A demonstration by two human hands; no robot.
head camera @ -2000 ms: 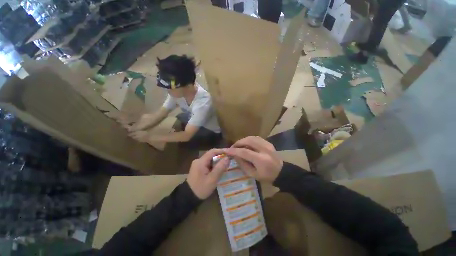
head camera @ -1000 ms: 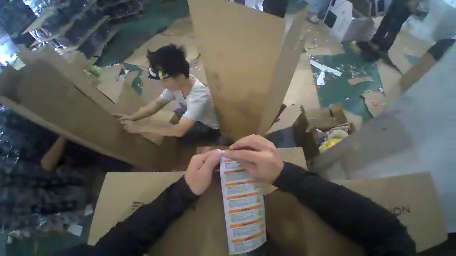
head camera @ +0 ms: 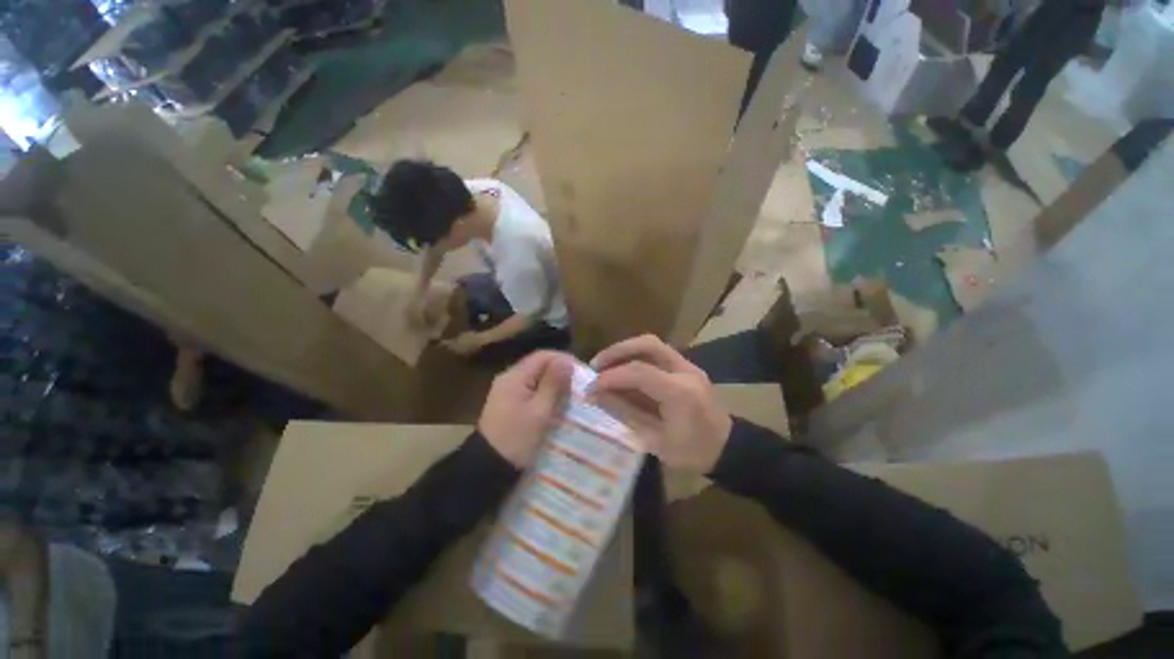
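Observation:
My left hand and my right hand are together at the centre, both pinching the top end of a label sheet. The sheet is white with rows of orange-edged labels and hangs down tilted to the lower left, slightly blurred. Below and around my forearms is a brown carton with flaps spread left and right. Dark lettering on it is partly covered by my sleeves. Whether a single label is lifted off the sheet cannot be told.
A tall cardboard panel stands just ahead. A person in a white shirt crouches beyond, beside a leaning carton on the left. An open box with yellow items lies to the right. Another person's legs show at the upper right.
The label sheet has swung from hanging nearly straight to slanting lower left. The crouching person has lowered their head and moved their hands down. Another person's part has appeared at the lower left.

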